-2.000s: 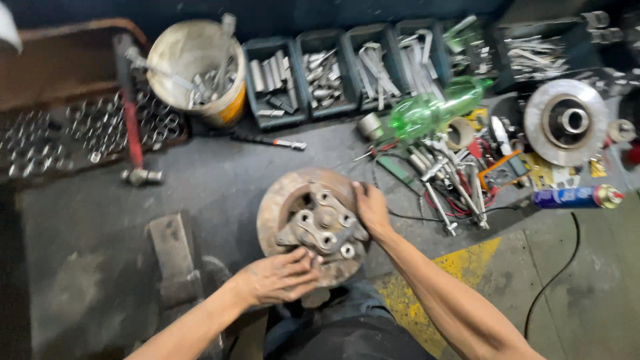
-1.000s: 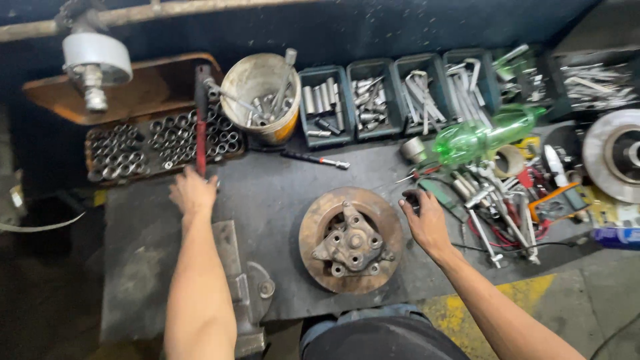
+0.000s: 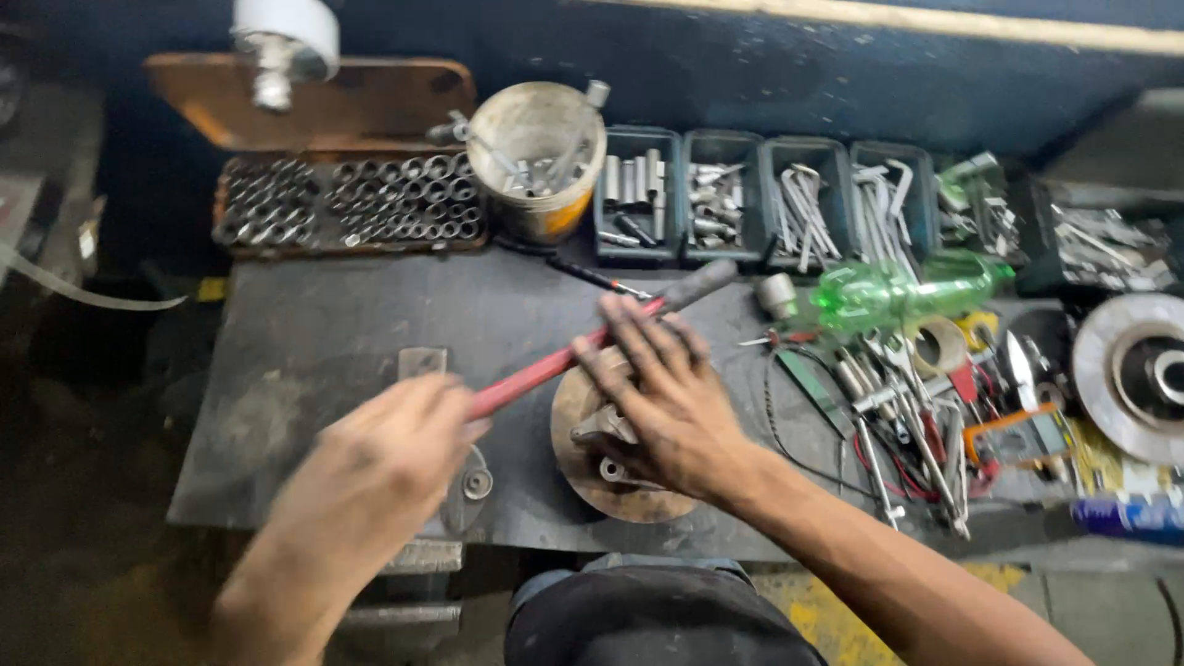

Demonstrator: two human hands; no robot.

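My left hand (image 3: 407,439), blurred, is closed around one end of a red-handled hammer (image 3: 527,375) held slantwise over the bench. The dark end of the tool points up and right. My right hand (image 3: 657,407) lies with fingers spread over the rusty brake disc and hub (image 3: 578,444), its fingertips at the red handle; whether they grip it cannot be told. The hand hides much of the hub. Left of the disc, partly behind my left hand, is a bench vise (image 3: 474,486).
Behind stand a socket set case (image 3: 351,245), a bucket of tools (image 3: 546,208) and several tool bins (image 3: 638,250). To the right lie a green plastic bottle (image 3: 911,291), assorted tools, a multimeter (image 3: 1017,437), another brake disc (image 3: 1101,388) and a blue can (image 3: 1128,518).
My left hand has brought the red-handled hammer from the socket case to above the disc. My right hand has moved from beside the disc onto it.
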